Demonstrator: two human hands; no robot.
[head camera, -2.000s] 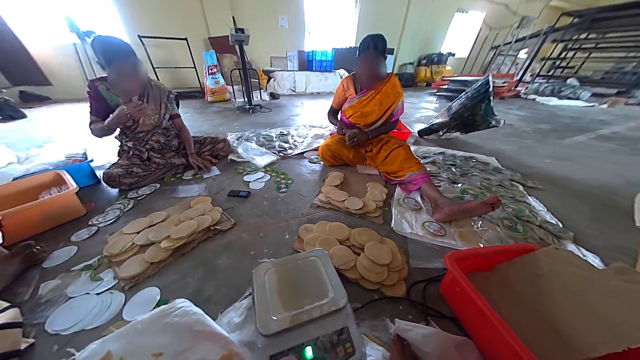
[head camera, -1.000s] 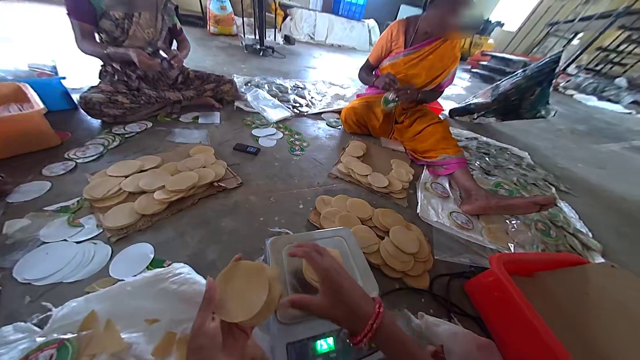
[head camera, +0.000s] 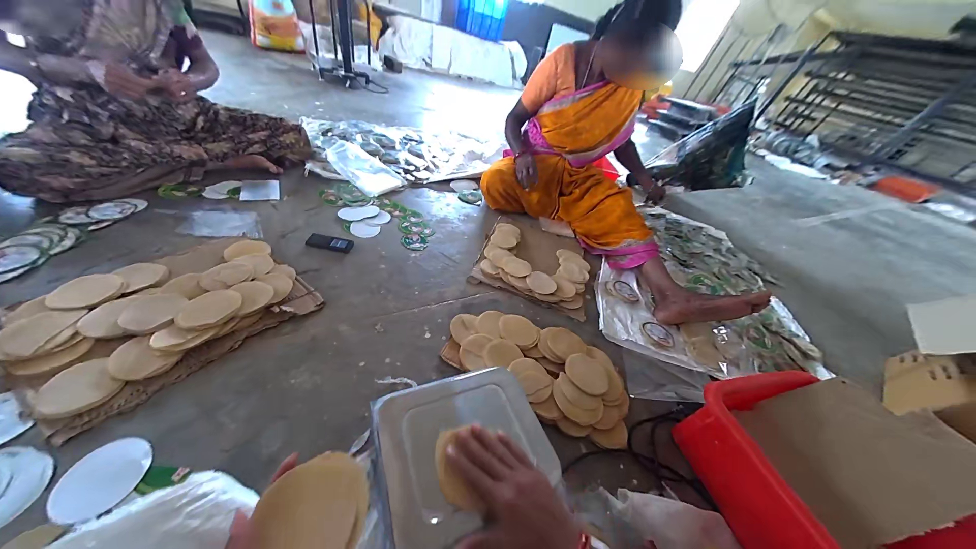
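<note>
My left hand (head camera: 242, 526), mostly hidden at the bottom edge, holds a stack of thin round tan discs (head camera: 313, 503) left of the scale. My right hand (head camera: 507, 484) lies over a small tan disc (head camera: 451, 469) on the clear-covered pan of a weighing scale (head camera: 412, 415); whether its fingers grip the disc I cannot tell. Behind the scale, overlapping tan discs (head camera: 587, 374) lie in piles on cardboard. A larger group of discs (head camera: 152, 313) covers a cardboard sheet at the left, and a smaller group (head camera: 541, 283) sits on cardboard farther back.
A red plastic crate (head camera: 762, 473) with cardboard on it stands at right, black cables (head camera: 648, 454) beside it. White round sheets (head camera: 99, 480) and a white plastic bag (head camera: 175, 511) lie at lower left. Two people sit on the floor opposite, one (head camera: 587, 145) with a leg extended. A black phone-like device (head camera: 329, 243) lies mid-floor.
My right hand has come down onto the disc on the scale. The person opposite at right has lowered both hands, which were together before. My hands were not in view two seconds ago.
</note>
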